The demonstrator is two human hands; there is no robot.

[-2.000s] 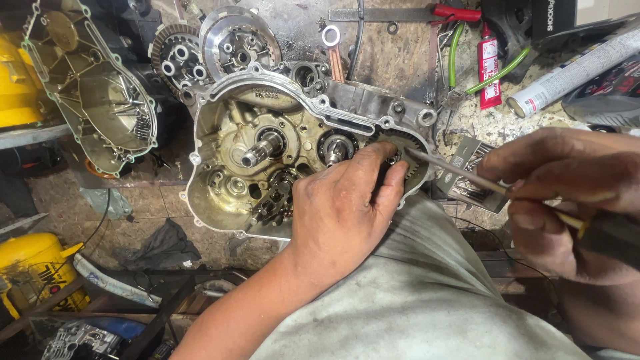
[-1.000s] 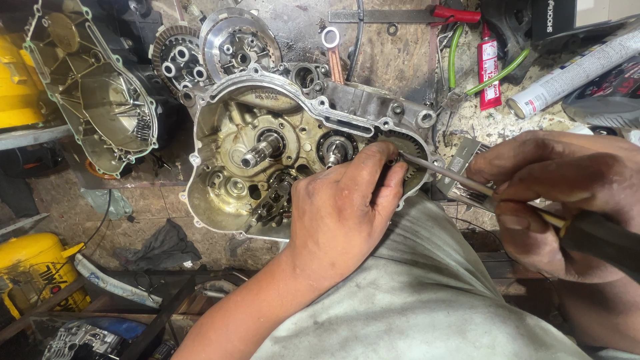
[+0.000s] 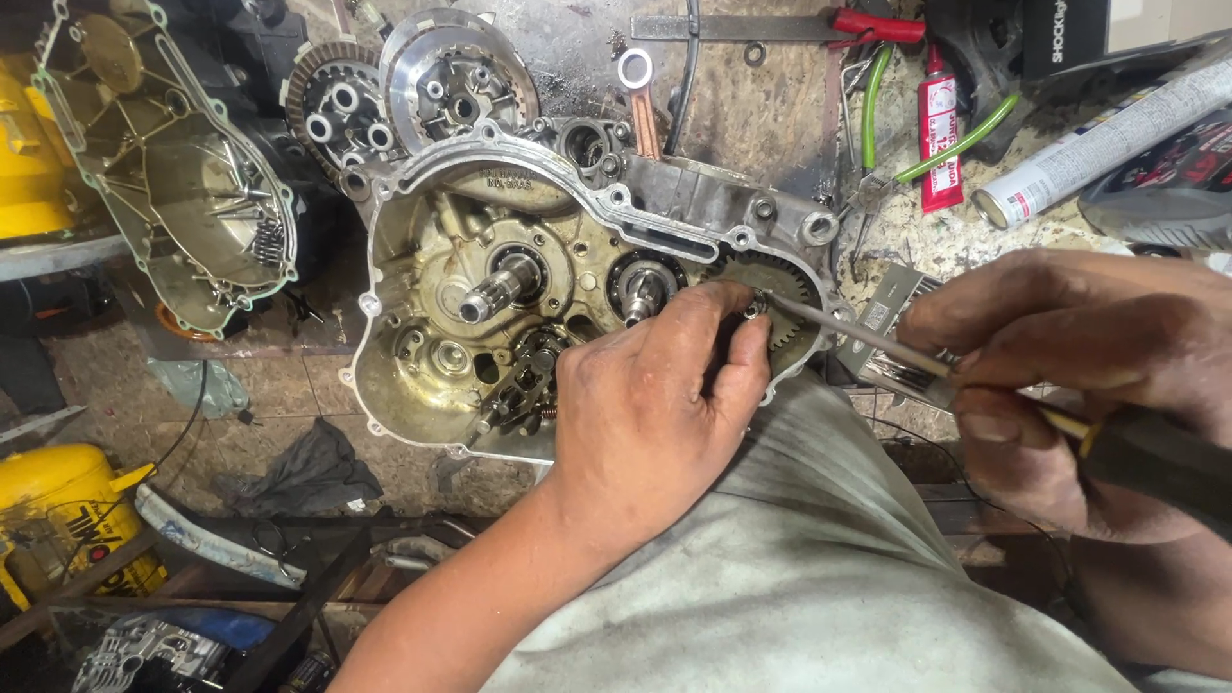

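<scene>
An engine crankcase [image 3: 597,221] with its inside facing up lies at the centre, two splined shafts standing in it. At its right end sits a toothed gear [image 3: 794,281]. My left hand [image 3: 664,385] reaches over the case, thumb and forefinger at a small metal part [image 3: 756,306] on the gear's middle; whether they pinch it is unclear. My right hand [image 3: 1068,385] grips a screwdriver [image 3: 866,337] by its shank near the dark handle. The screwdriver's tip meets the small part beside my left fingertips; the exact contact is hidden.
An engine side cover [image 3: 164,173] stands at left. Clutch parts [image 3: 457,77] and a connecting rod [image 3: 643,106] lie behind the case. Pliers with green handles [image 3: 876,106], a red tube [image 3: 938,135] and a spray can [image 3: 1107,144] are at right, yellow containers [image 3: 67,510] at far left.
My right hand and the screwdriver have shifted slightly, the tip staying near the gear's middle. My left hand has stayed in place on the case.
</scene>
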